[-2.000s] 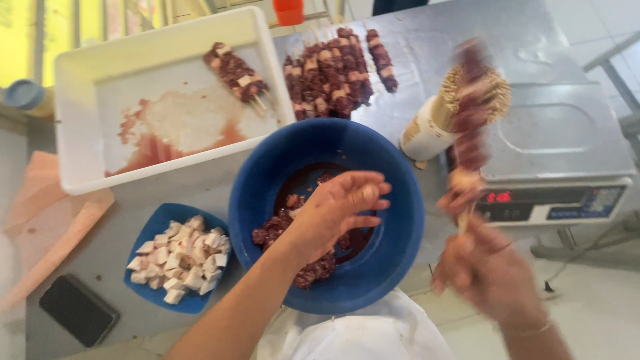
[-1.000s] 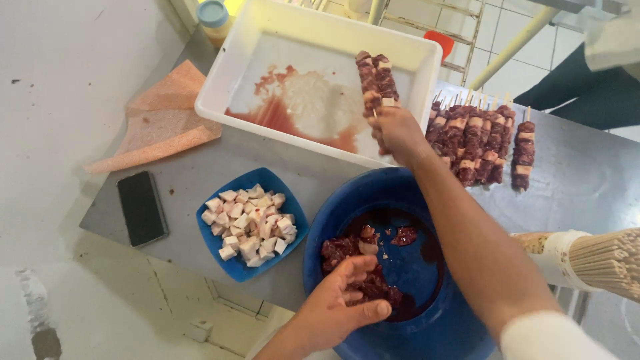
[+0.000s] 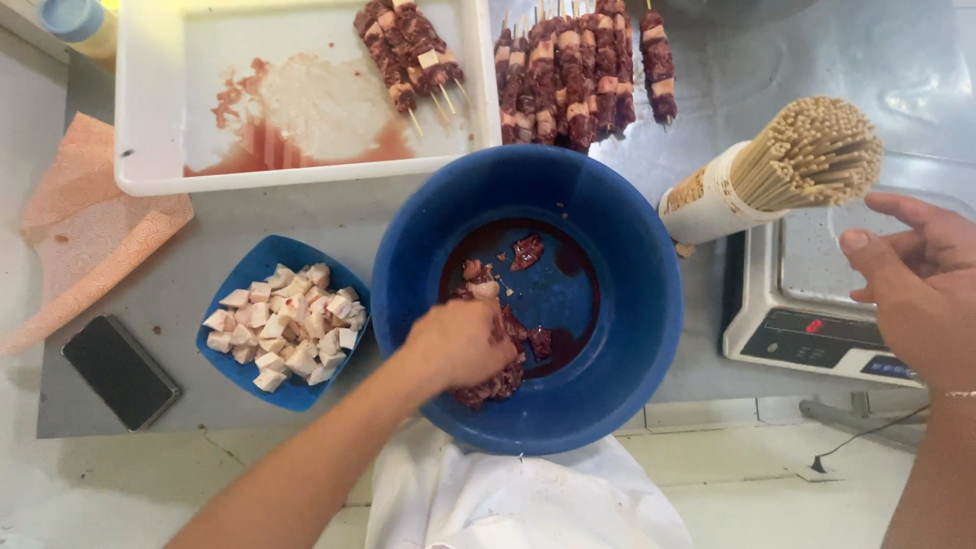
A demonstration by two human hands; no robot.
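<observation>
Inside the blue plastic basin (image 3: 618,366), my left hand (image 3: 465,343) reaches down onto the pieces of dark red meat (image 3: 488,385); its fingertips are hidden, so its hold cannot be told. My right hand (image 3: 915,267) is above the scale, fingers apart and holding nothing, just right of a white container (image 3: 705,191) packed with wooden skewers (image 3: 812,156). Pale fat cubes (image 3: 293,320) fill a blue square bowl (image 3: 286,400) left of the basin. Several threaded meat skewers (image 3: 412,57) lie in the white tray (image 3: 305,175), and more meat skewers (image 3: 572,76) lie on the metal table.
A digital scale (image 3: 820,335) stands at the right, its display lit red. At the left are a black phone (image 3: 120,372) and an orange patterned sheet (image 3: 107,236). A jar with a blue lid (image 3: 72,19) stands behind. The metal table's front edge (image 3: 229,435) runs below the bowl.
My right hand has let go of the meat skewer, which lies in the white tray, and has moved right to beside the wooden skewers. My left hand has gone down onto the meat.
</observation>
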